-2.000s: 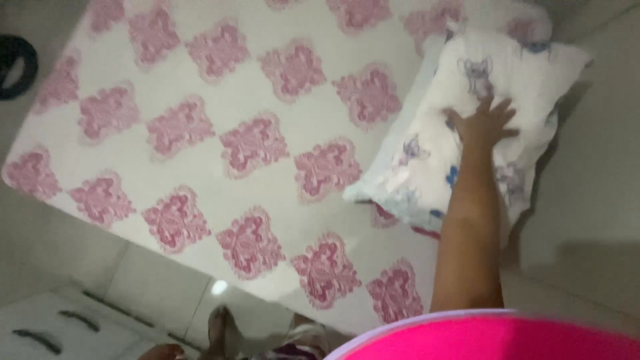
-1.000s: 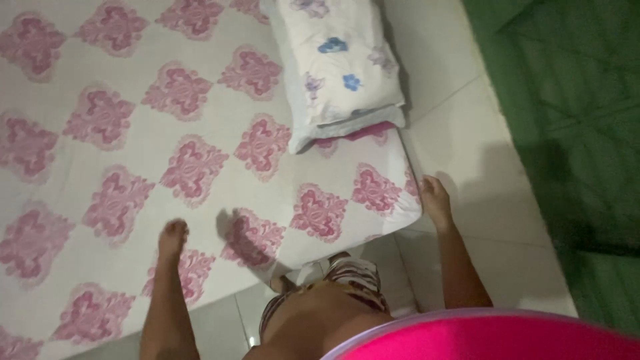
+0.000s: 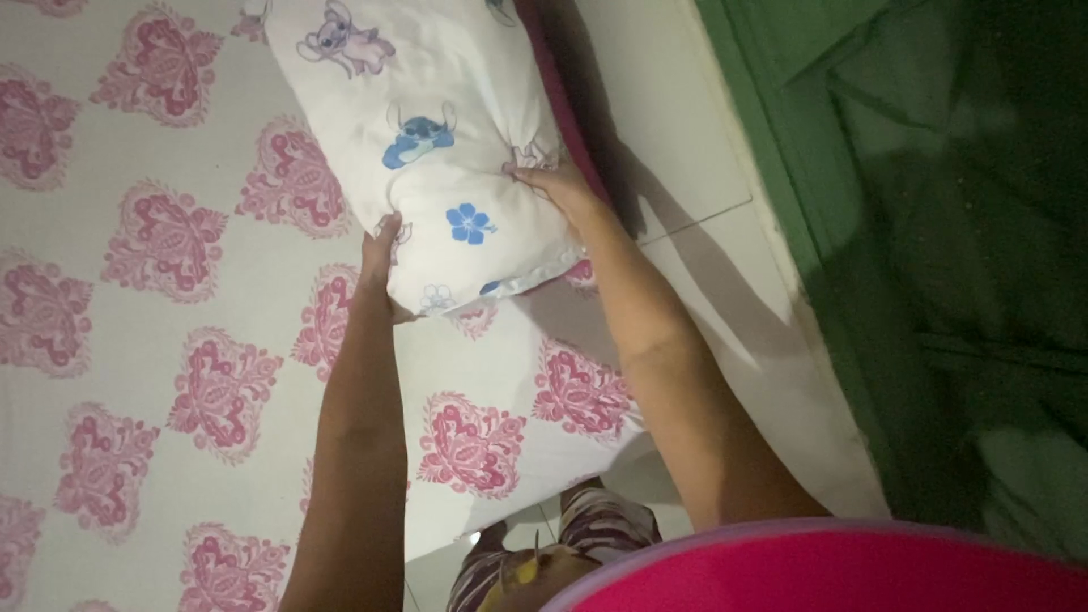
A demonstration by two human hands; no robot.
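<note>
A white pillow (image 3: 425,191) printed with cartoon creatures and blue flowers lies near the edge of a bed whose white sheet (image 3: 246,314) has a pink medallion pattern. My left hand (image 3: 382,255) grips the pillow's left side near its lower end, the thumb on top and the other fingers mostly hidden. On the right side, my right hand (image 3: 557,189) pinches the cover, which creases under the thumb. Some of its fingers are out of sight at the pillow's far side. Dark red fabric (image 3: 561,102) shows along the pillow's right edge.
Pale floor tiles (image 3: 688,178) run beside the bed, bordered by a dark green surface (image 3: 790,170) at the right. My patterned shorts (image 3: 608,518) and legs are below the bed's near edge. A bright pink garment (image 3: 807,574) fills the bottom right.
Both hands were apart from the pillow one second ago, and now they grip its two sides. Two seconds ago one hand lay spread on top of it.
</note>
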